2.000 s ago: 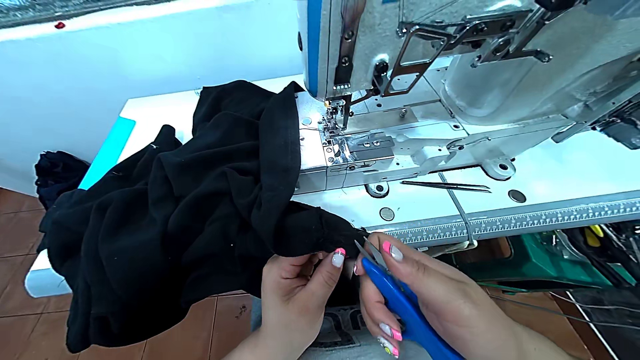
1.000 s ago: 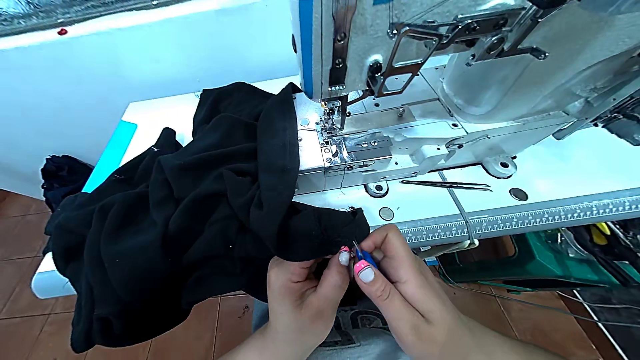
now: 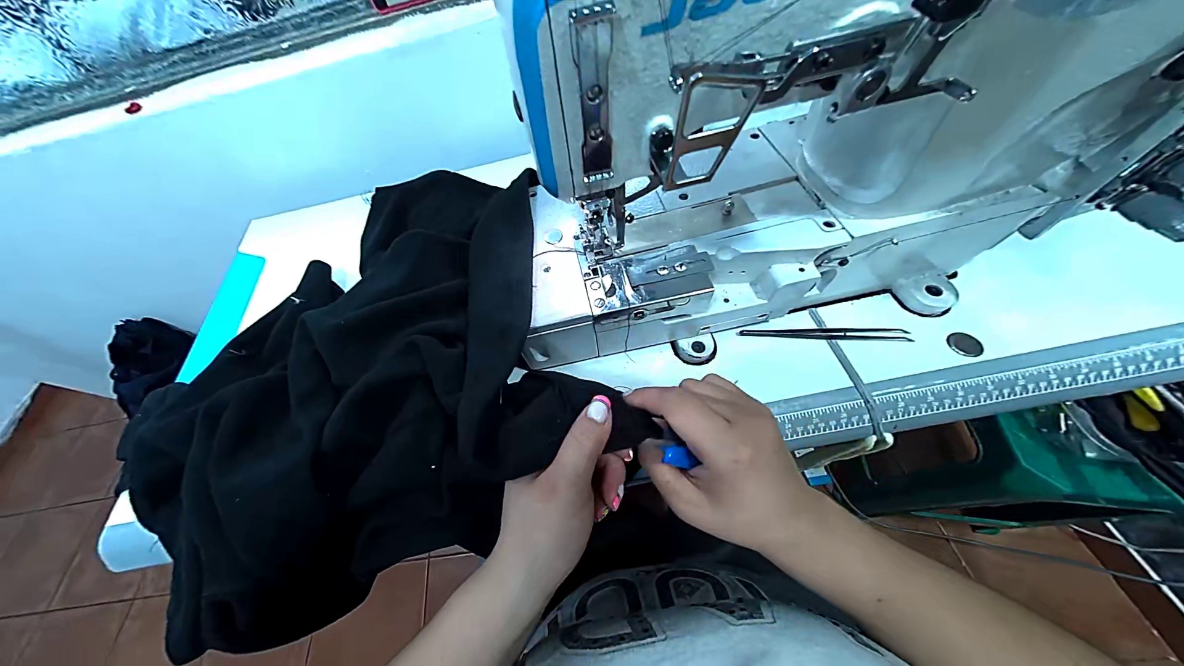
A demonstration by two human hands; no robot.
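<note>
Black fabric [image 3: 370, 407] lies in folds over the left end of the machine table, its right end drawn toward me. My left hand [image 3: 564, 481] pinches that end between thumb and fingers. Close to its right, my right hand [image 3: 721, 453] is closed around a blue-handled tool [image 3: 681, 456], probably thread snips; the blades are hidden by the hand and cloth. The right fingertips touch the fabric's edge. Above both hands, the presser foot and needle area [image 3: 606, 231] of an industrial sewing machine [image 3: 832, 92] stands just right of the cloth.
Metal tweezers [image 3: 823, 334] lie on the white table [image 3: 1064, 277] near its front edge, where a measuring tape [image 3: 1017, 381] runs. Below at the right is a green container [image 3: 1027, 467] with items in it. A dark cloth bundle [image 3: 148, 356] is at the far left, beyond the table.
The blue tool, whose blades and handle showed two seconds ago, is now mostly covered by my right hand. That hand has turned knuckles up. My left hand keeps hold of the fabric's end.
</note>
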